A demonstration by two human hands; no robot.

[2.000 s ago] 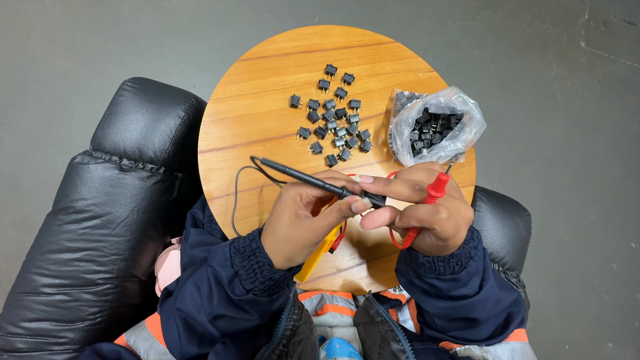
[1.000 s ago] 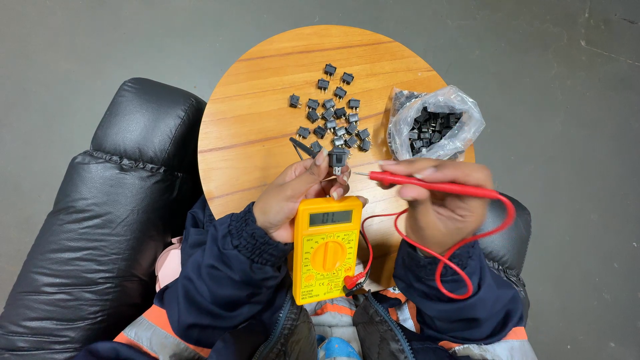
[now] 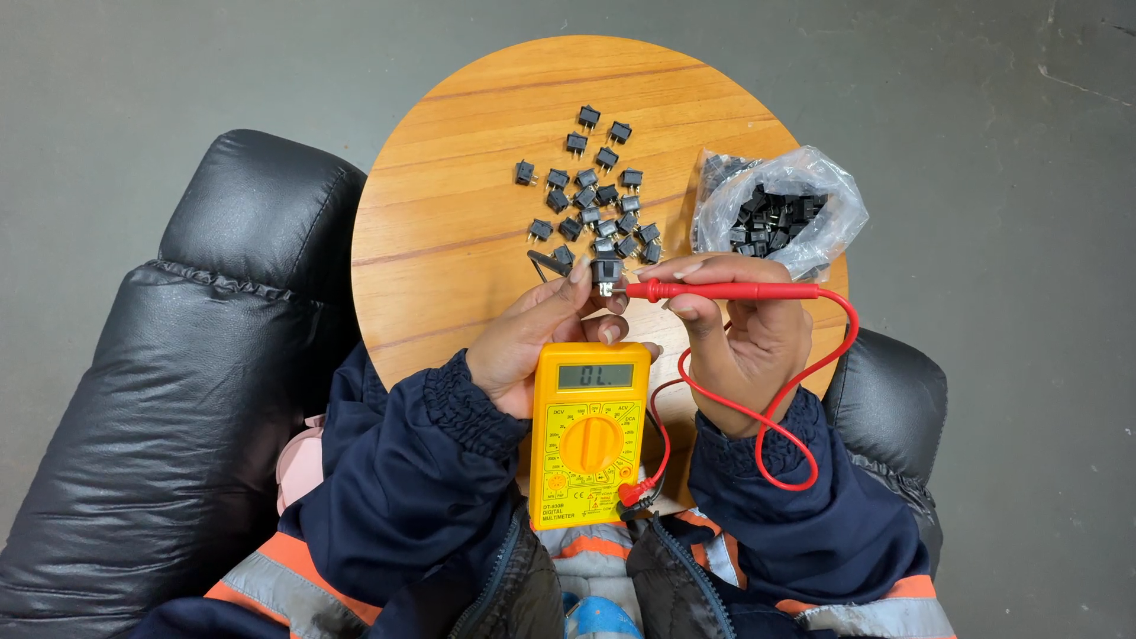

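My left hand (image 3: 550, 333) pinches a black rocker switch (image 3: 606, 270) with its metal terminals toward me. The black test probe (image 3: 548, 263) shows partly behind that hand's fingertips. A yellow digital multimeter (image 3: 589, 435) sits below the same hand, its display lit with characters; what supports it is partly hidden. Between the thumb and fingers of my right hand (image 3: 745, 333) is the red test probe (image 3: 728, 291), held level, its tip at the switch's terminals. Whether the tip touches metal is too small to tell. Red and black leads plug into the meter's lower right.
Many loose rocker switches (image 3: 586, 197) lie on the round wooden table (image 3: 444, 186). A clear plastic bag (image 3: 839, 209) of more switches stands open at the table's right. Black padded armrests (image 3: 177, 382) flank the table on both sides.
Two seconds ago both hands were together around the probes and a dark piece; the meter has since come upright into view. The red probe has swung level and moved left to the switch terminals.
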